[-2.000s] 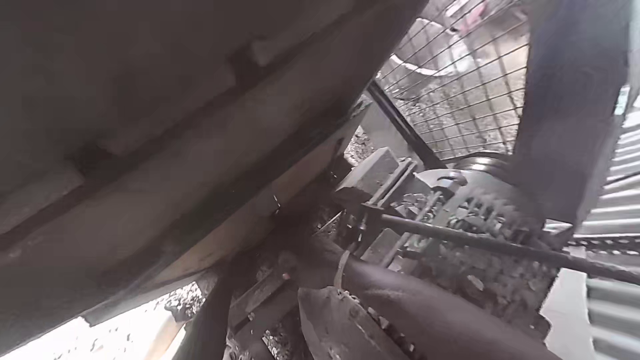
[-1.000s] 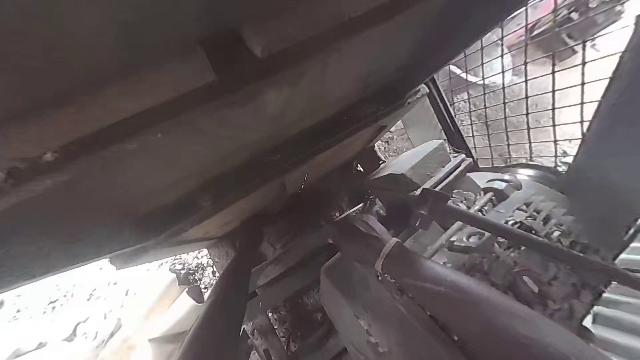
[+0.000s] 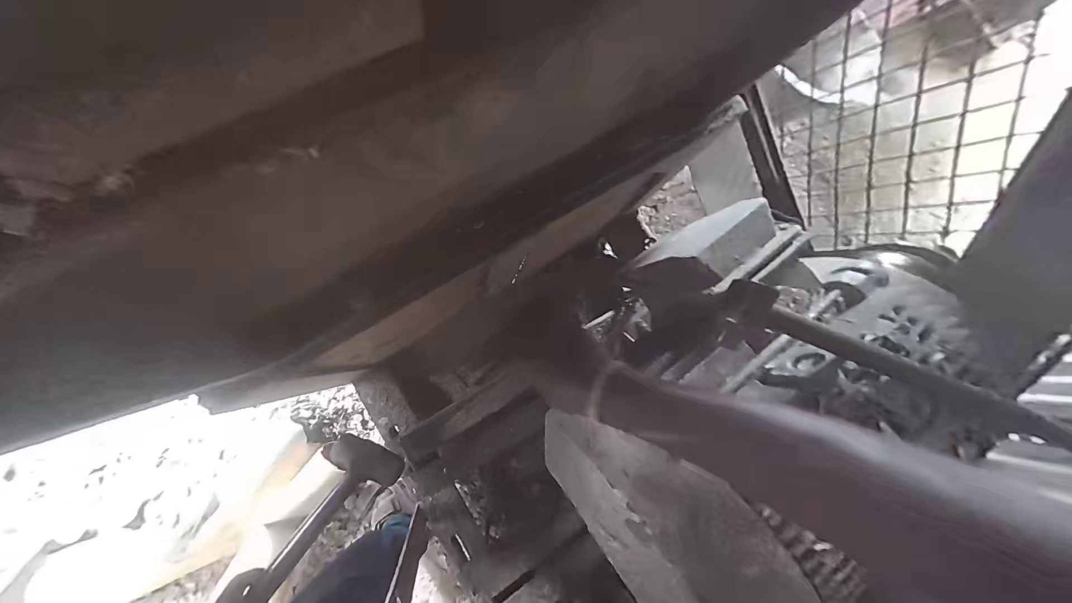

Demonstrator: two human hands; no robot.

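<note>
From the lower right my right forearm, with a thin band at the wrist, reaches under a large dark panel (image 3: pixel 335 193). My right hand (image 3: pixel 557 339) lies in deep shadow among machine parts, so its fingers and anything in them cannot be made out. At the lower left edge, my left hand (image 3: pixel 240 584) shows partly as a dark shape closed around the handle of a hammer (image 3: pixel 364 461), whose head points up. A pale, angular block (image 3: pixel 712 239) sits beyond my right hand. Beside it a dark metal rod (image 3: pixel 871 356) slants down to the right.
A round vented machine housing (image 3: pixel 896 314) stands at the right, below a wire mesh guard (image 3: pixel 904 142). A broad pale slab (image 3: pixel 662 511) lies under my right forearm. Blue cloth (image 3: pixel 360 561) shows at the bottom, near bright, littered ground (image 3: pixel 109 502).
My left arm, which reached up under the panel before, has drawn back to the lower left, where the hammer now shows. My right arm still reaches under the panel.
</note>
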